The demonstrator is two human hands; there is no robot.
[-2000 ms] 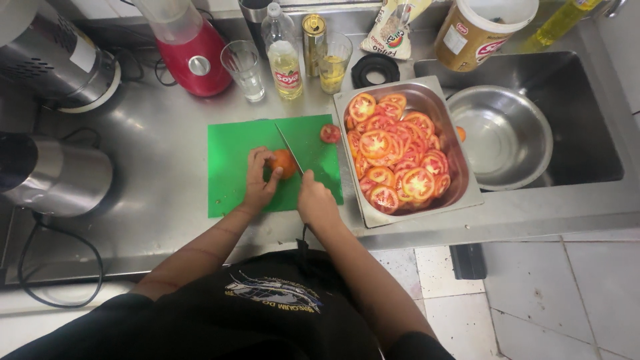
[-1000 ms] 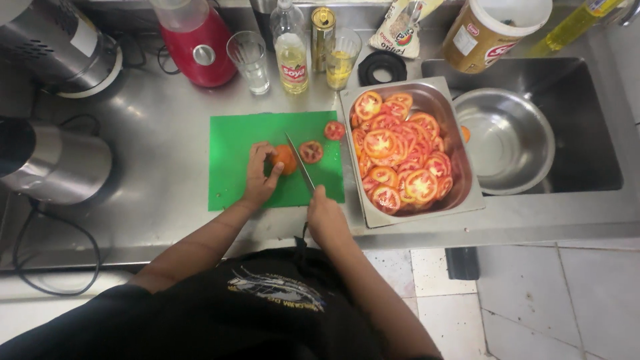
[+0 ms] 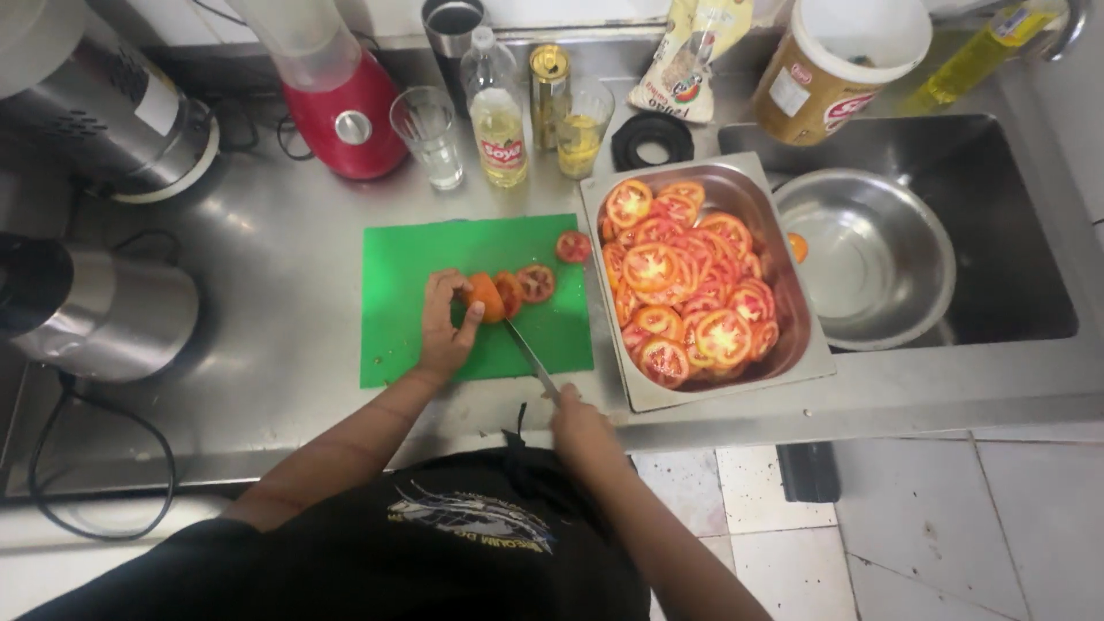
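Note:
On a green cutting board (image 3: 392, 345), my left hand (image 3: 447, 323) grips an orange-red tomato (image 3: 485, 298) from its left side. My right hand (image 3: 586, 427) is closed around the handle of a kitchen knife (image 3: 533, 355), held low at the board's front edge, with the blade tip by the tomato's lower right side. Cut tomato slices (image 3: 536, 283) lie right of the tomato, the nearest leaning against it. Another slice (image 3: 573, 247) rests at the board's right edge. Beside the board stands a steel pan (image 3: 731, 398) filled with many tomato slices.
A red blender (image 3: 345, 121), a glass (image 3: 429, 138), an oil bottle (image 3: 500, 129), a golden can (image 3: 549, 95) and a glass with yellow liquid (image 3: 582, 134) stand behind the board. At the right, a steel bowl (image 3: 936, 259) sits in the sink (image 3: 1018, 216). Steel appliances (image 3: 129, 310) stand left.
More cut slices now lie on the board between the held tomato and the slice at the right edge. The knife has moved toward my body, its tip now at the tomato's near side.

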